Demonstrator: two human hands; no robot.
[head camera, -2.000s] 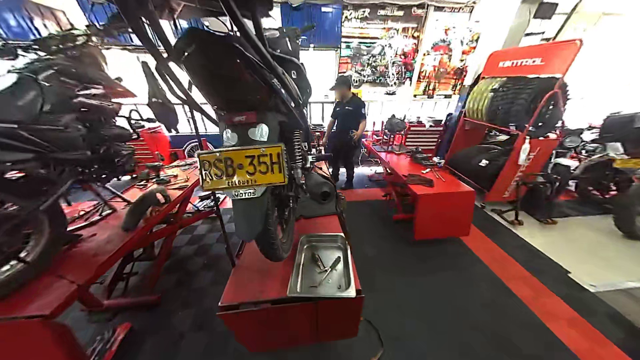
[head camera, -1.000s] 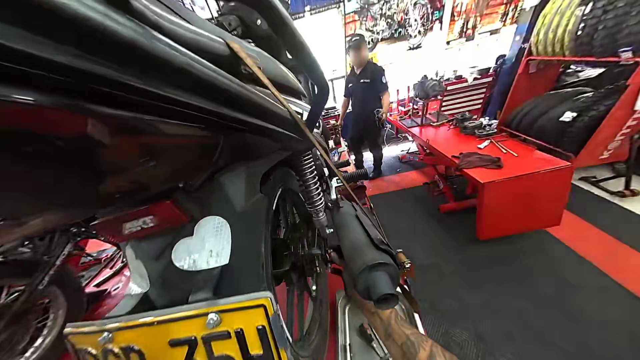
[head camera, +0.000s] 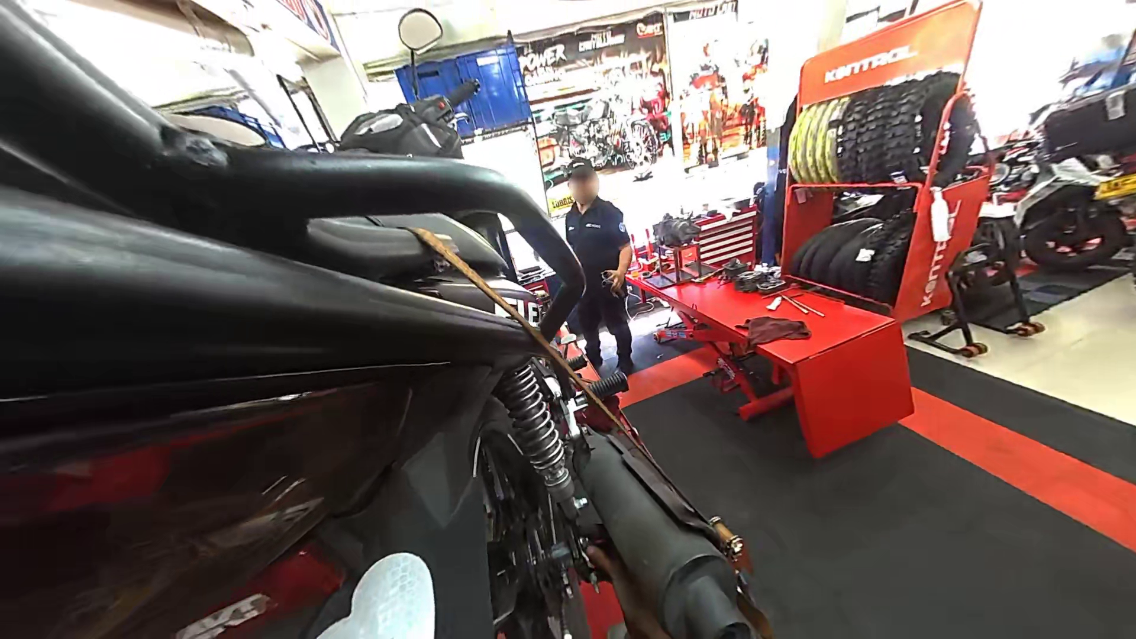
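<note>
A dark exhaust muffler (head camera: 657, 524) slants down from the raised motorcycle's rear. Part of my right hand (head camera: 617, 581) shows in the gap between the muffler and the rear wheel (head camera: 510, 524), close against the muffler's underside; most of it is hidden, so its grip cannot be told. My left hand is out of view. A coil-spring shock absorber (head camera: 537, 430) stands above the wheel. From the seat area, a thin brown strap (head camera: 506, 311) runs down to the muffler. Black frame tubing (head camera: 382, 186) fills the upper left, above a heart-shaped reflector (head camera: 390, 599).
A person in dark clothes (head camera: 596, 257) stands beyond the motorcycle. To the right is a red lift table (head camera: 852, 355) with a dark cloth (head camera: 777, 330), tools and parts. Behind it stand a red tire rack (head camera: 954, 240) and a red drawer cabinet (head camera: 728, 238).
The view has moved in close to the motorcycle's rear. A tattooed forearm below the muffler one second ago is now mostly hidden, with part of the hand showing on the wheel side.
</note>
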